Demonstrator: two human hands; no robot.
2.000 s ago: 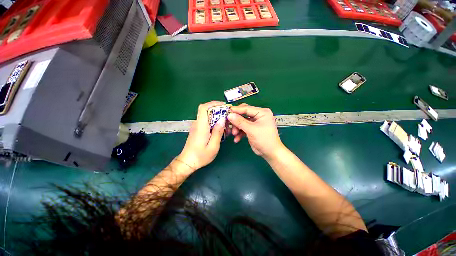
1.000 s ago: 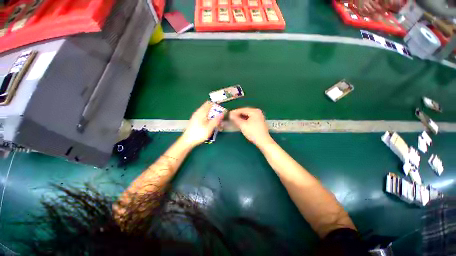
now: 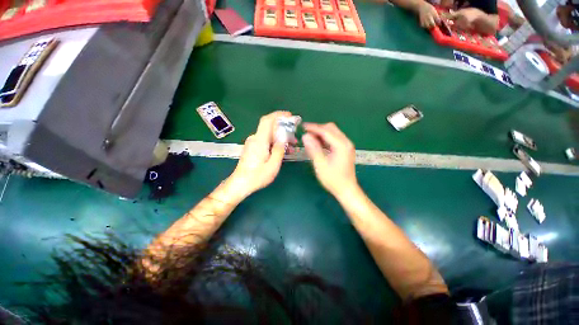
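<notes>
My left hand (image 3: 259,155) holds a small silvery-white phone unit (image 3: 287,129) upright between thumb and fingers; the hand covers its lower part. My right hand (image 3: 333,155) is just right of it, thumb and fingertips bent toward the unit. A small dark blurred spot shows at these fingertips; whether they hold it I cannot tell. A partly assembled phone with white keypad side and dark screen (image 3: 216,120) lies on the green belt to the left. An open phone housing (image 3: 405,118) lies on the belt to the right.
A grey case (image 3: 95,95) stands at left, a black clump (image 3: 170,176) beside it. A red phone tray (image 3: 309,30) lies beyond the belt. White flat parts (image 3: 511,241) lie in piles at right. Another person's hands are at the far right; a plaid sleeve is at lower right.
The keypad-faced unit is gone from my left hand, which now holds a silvery unit. A keypad-and-screen phone now lies left of my hands; the housing beyond them is gone. The right-hand housing has shifted left.
</notes>
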